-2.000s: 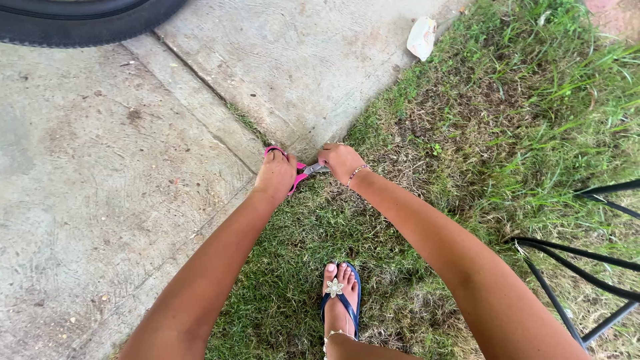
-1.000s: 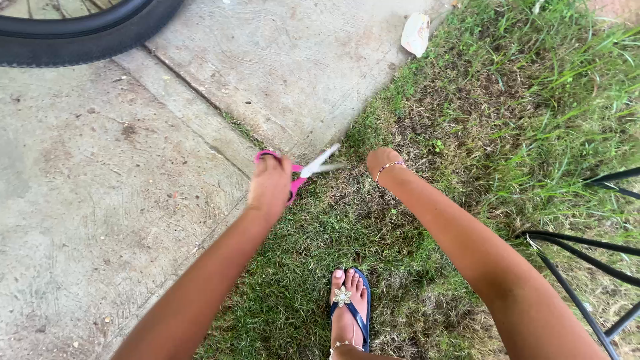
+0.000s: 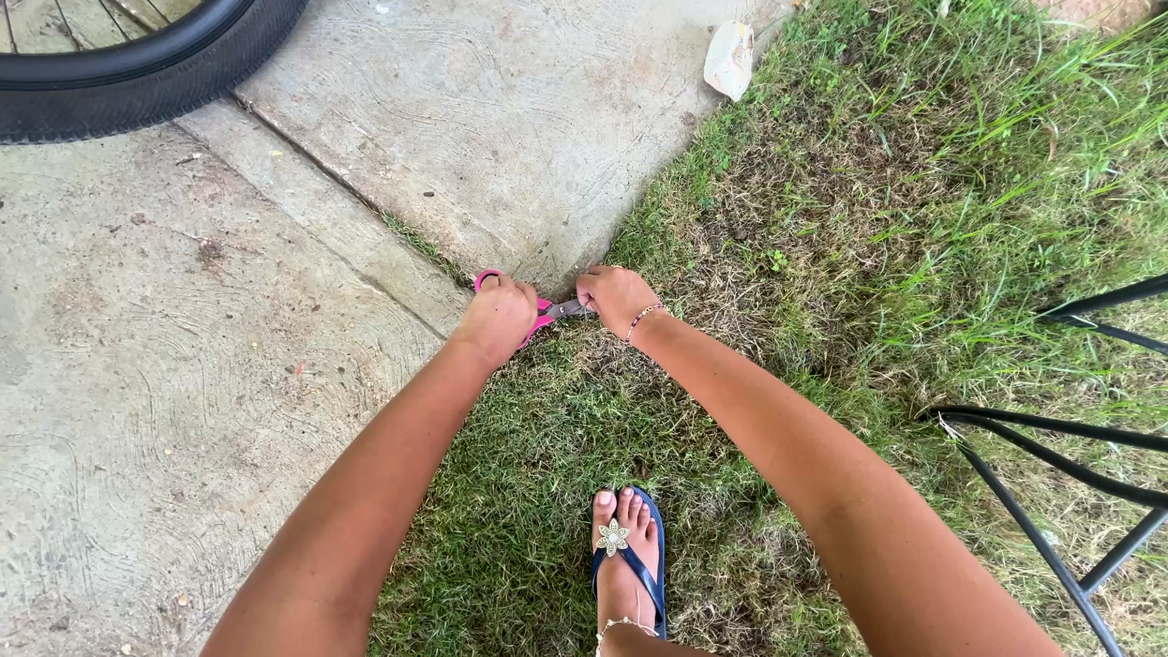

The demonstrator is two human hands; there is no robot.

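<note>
Pink-handled scissors [image 3: 546, 319] are gripped by the handles in my left hand [image 3: 500, 315], low over the corner where the concrete meets the grass [image 3: 547, 401]. Their metal blades point right, toward my right hand [image 3: 619, 297], which wears a beaded bracelet [image 3: 644, 317]. The fingers of my right hand are curled at the blade tips, by the grass edge; whether they pinch any blades of grass is hidden. My fingers cover part of the scissors' handles.
The concrete slab [image 3: 228, 383] lies at left, with a bicycle wheel [image 3: 173, 82] at its upper left. A whitish object [image 3: 729, 60] sits by the slab's edge. Black metal bars [image 3: 1022, 529] stand at right. My foot in a blue flip-flop [image 3: 630, 566] is on the grass below.
One second ago my right hand was apart from the scissors, whose blades were spread. Now that hand is back at the blade tips and the blades are nearly together.
</note>
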